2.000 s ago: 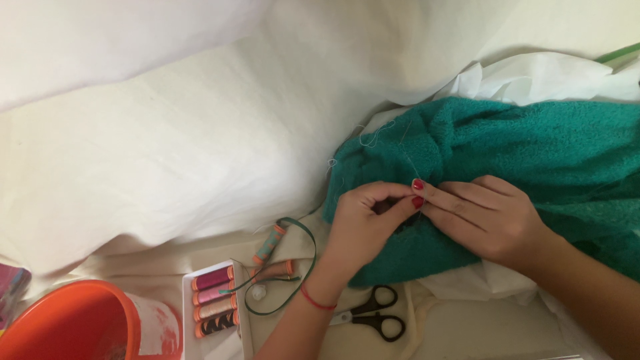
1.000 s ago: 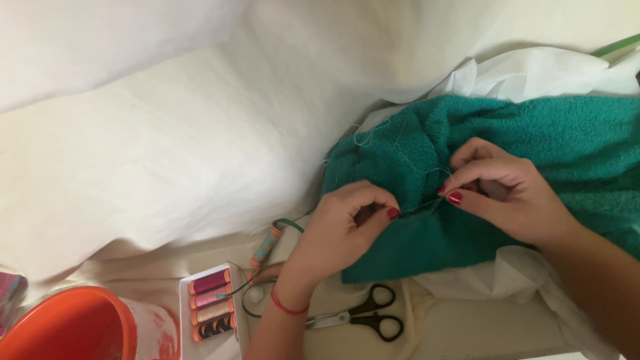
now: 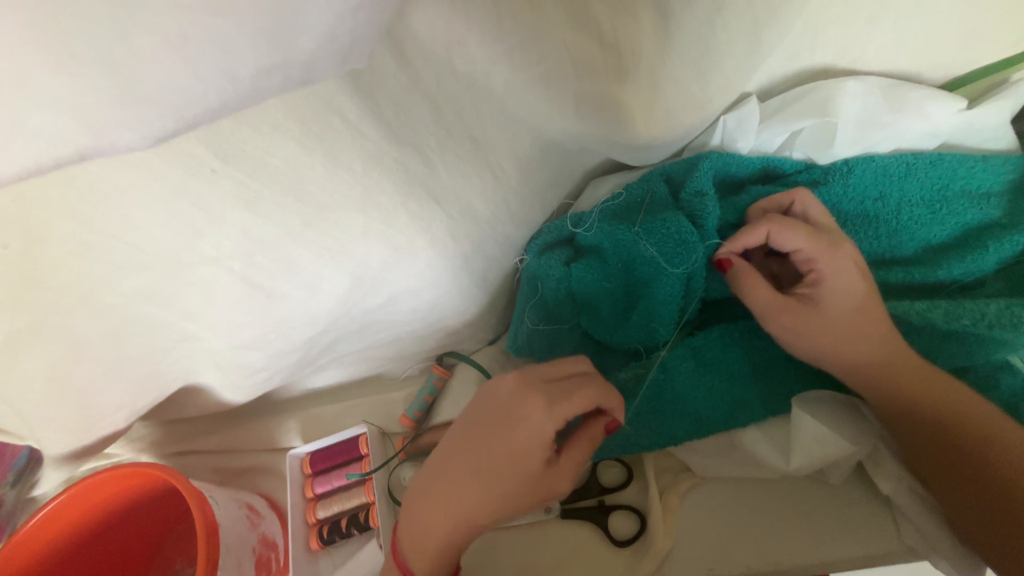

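Observation:
A teal terry cloth (image 3: 632,296) lies bunched on the right, with loose pale thread (image 3: 596,212) on its surface. Above the cloth, my right hand (image 3: 808,288) pinches a pale thread between thumb and forefinger. A pale strand (image 3: 668,340) runs slantwise from near that hand toward my left hand (image 3: 512,440), whose thumb and forefinger are pinched together at its lower end, by the cloth's lower edge. No needle can be made out. Black-handled scissors (image 3: 604,512) lie partly under my left hand, their blades mostly hidden.
A white tray (image 3: 296,520) holds several thread spools (image 3: 340,480). Beside it are a teal spool (image 3: 424,396) and a narrow green ribbon (image 3: 464,358). An orange-rimmed bucket (image 3: 206,512) stands at lower left. White fabric (image 3: 864,120) lies behind the teal cloth; cream fabric (image 3: 320,240) covers the background.
My hands, together at the cloth two seconds ago, are now well apart. The left has moved down toward the scissors and partly covers them; the strand between the hands now shows longer.

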